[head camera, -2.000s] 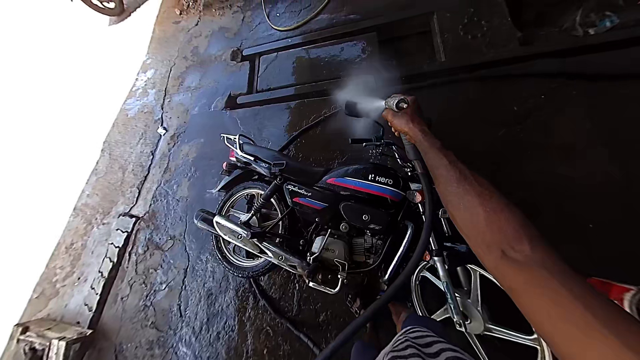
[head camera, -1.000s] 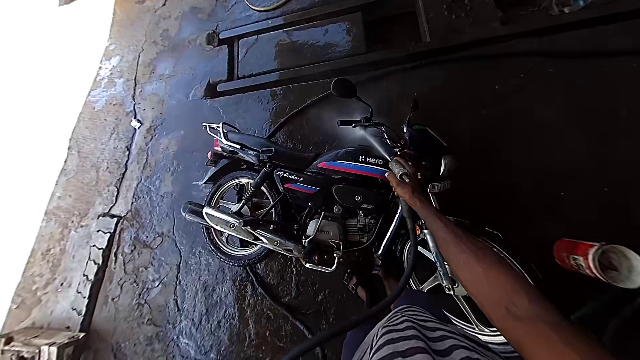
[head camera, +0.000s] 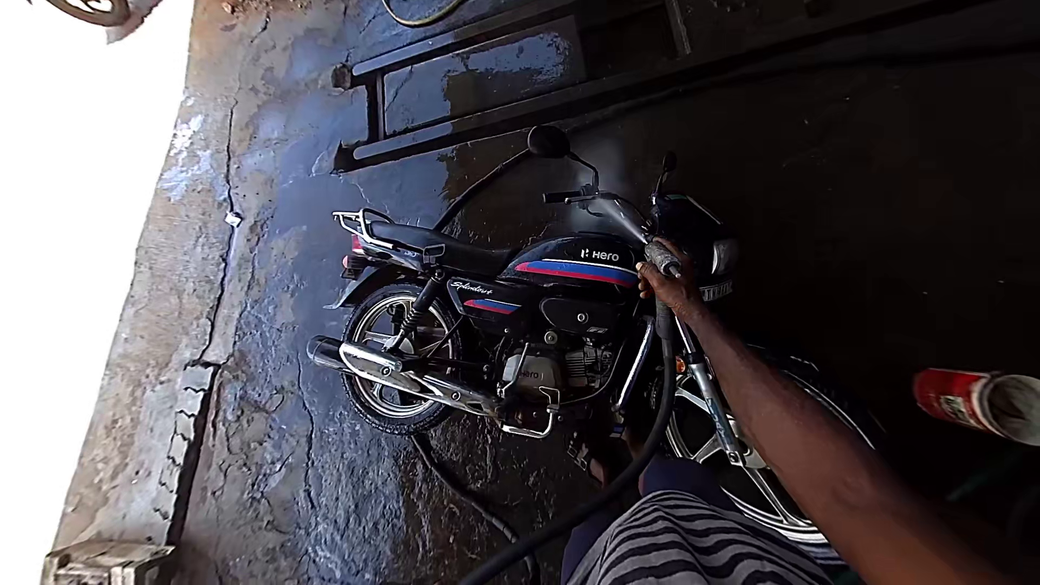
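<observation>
My right hand (head camera: 676, 284) is closed around a spray gun (head camera: 662, 257) at the front of a black Hero motorcycle (head camera: 561, 264). A jet of water leaves the nozzle toward the handlebar (head camera: 597, 195), and mist hangs around the grip and the mirror stem. From the gun a thick black hose (head camera: 668, 374) runs down past my legs. The motorcycle stands upright on wet concrete, its rear wheel (head camera: 402, 357) to the left and its front wheel (head camera: 780, 455) partly behind my forearm. My left hand is out of view.
A red and white bucket (head camera: 967, 400) lies or stands at the right. Behind the motorcycle is a metal frame (head camera: 479, 126) set in or on the wet floor. More black hose (head camera: 463, 487) crosses the floor below the rear wheel. A stone block (head camera: 106, 561) is at the lower left.
My right hand with the gun was beyond the handlebar two seconds ago, then came back beside the fuel tank's front. The spray now falls on the handlebar area. The view has shifted somewhat.
</observation>
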